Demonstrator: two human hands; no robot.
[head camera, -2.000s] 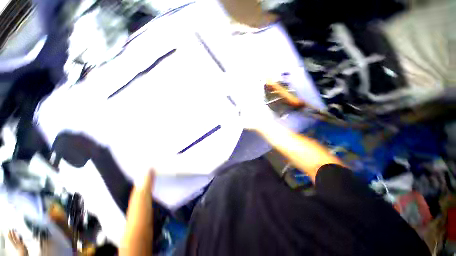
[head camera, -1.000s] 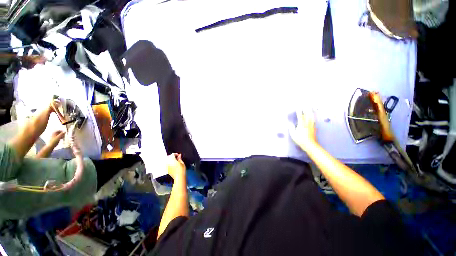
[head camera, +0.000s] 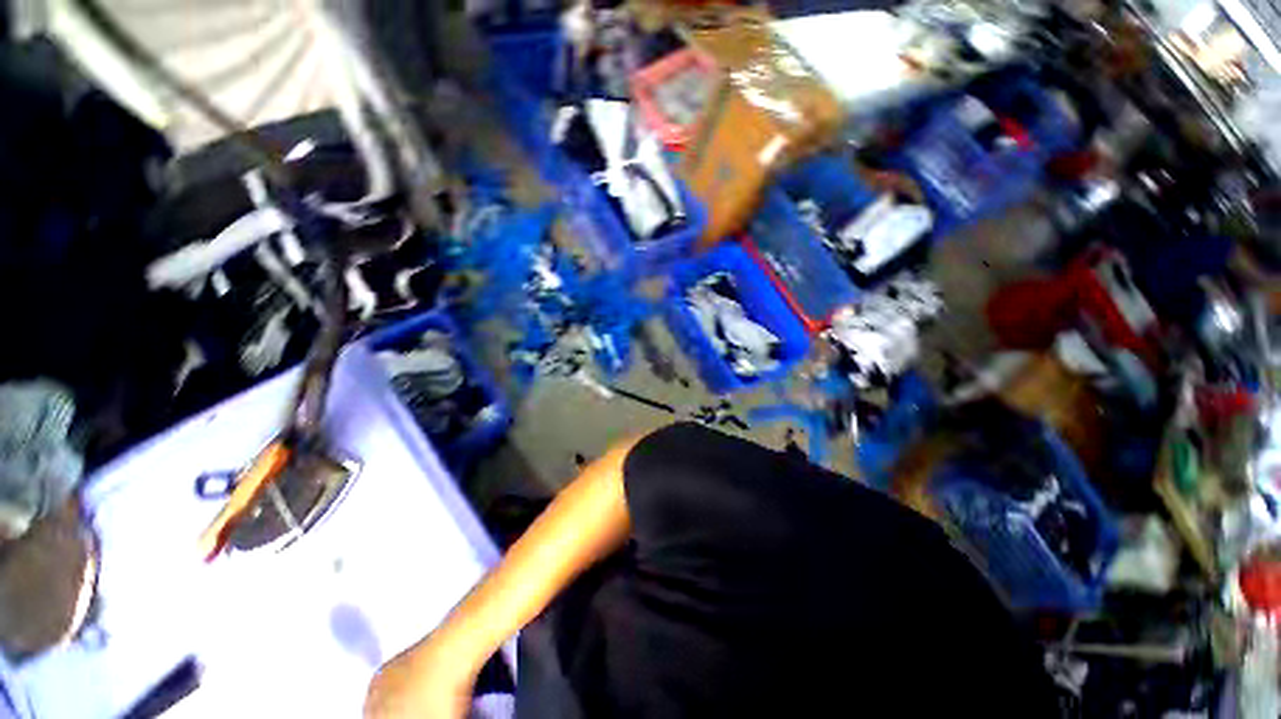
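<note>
The white-covered pressing table (head camera: 408, 464) fills the lower left. The steam iron (head camera: 292, 503) stands on it near the far edge, with an orange-brown handle and a dark hose (head camera: 326, 344) running away from it. No hand is on the iron. My right hand (head camera: 419, 685) is at the bottom edge of the picture, over the table's near side, blurred and partly cut off; its fingers cannot be made out. A dark piece of cloth (head camera: 166, 691) lies on the table at the bottom left. My left hand is out of the picture.
A brown rounded pad (head camera: 45, 583) is at the table's left. Black and white cloth (head camera: 267, 267) is heaped beyond the table. Several blue crates with cloth, such as one crate (head camera: 804, 334), and a cardboard box (head camera: 738, 148) stand on the floor. Much is blurred.
The view has swung right, towards the floor and crates. The left hand, the long black panel and the other person have left the picture. The iron remains on the table.
</note>
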